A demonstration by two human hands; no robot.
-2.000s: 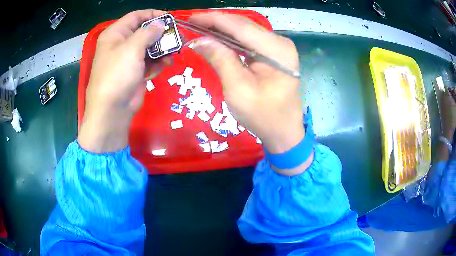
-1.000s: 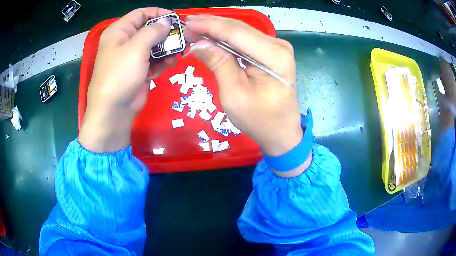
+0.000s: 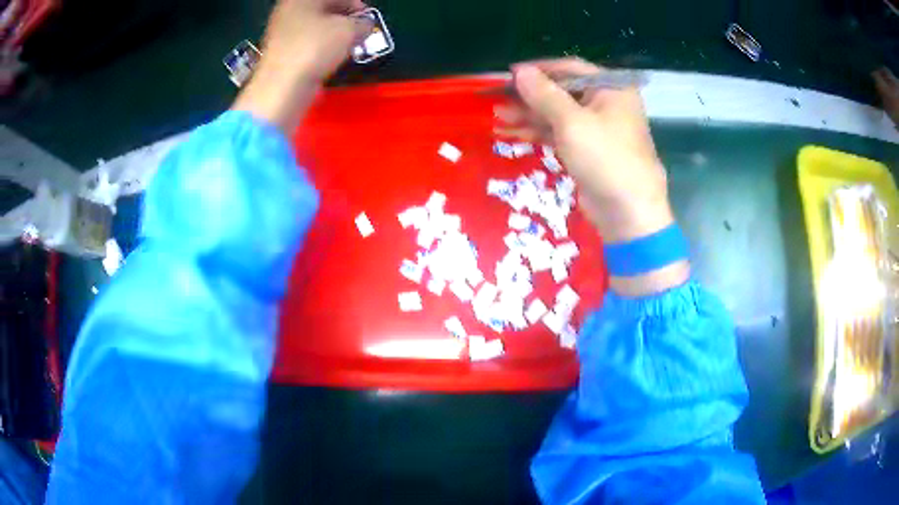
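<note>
My left hand (image 3: 301, 49) reaches to the top of the picture, beyond the red tray (image 3: 360, 374). Its fingers are on the left edge of a small device housing (image 3: 374, 41) with a pale rim, over the dark strip. My right hand (image 3: 601, 133), with a blue wrist band, is over the tray's right rear corner and holds thin grey tweezers (image 3: 623, 79). The tweezers are blurred and their tips cannot be made out. Many small white pieces (image 3: 449, 258), some with blue print, lie loose in the tray.
Other housings lie on the dark strip, behind my left hand (image 3: 242, 63) and at the back right (image 3: 743, 41). A yellow tray (image 3: 818, 296) with shiny bags stands at right. A boxy whitish container (image 3: 87, 225) stands at left.
The view has shifted left. My left hand has moved forward with the housing, off the tray and away from my right hand. The tweezers no longer meet the housing.
</note>
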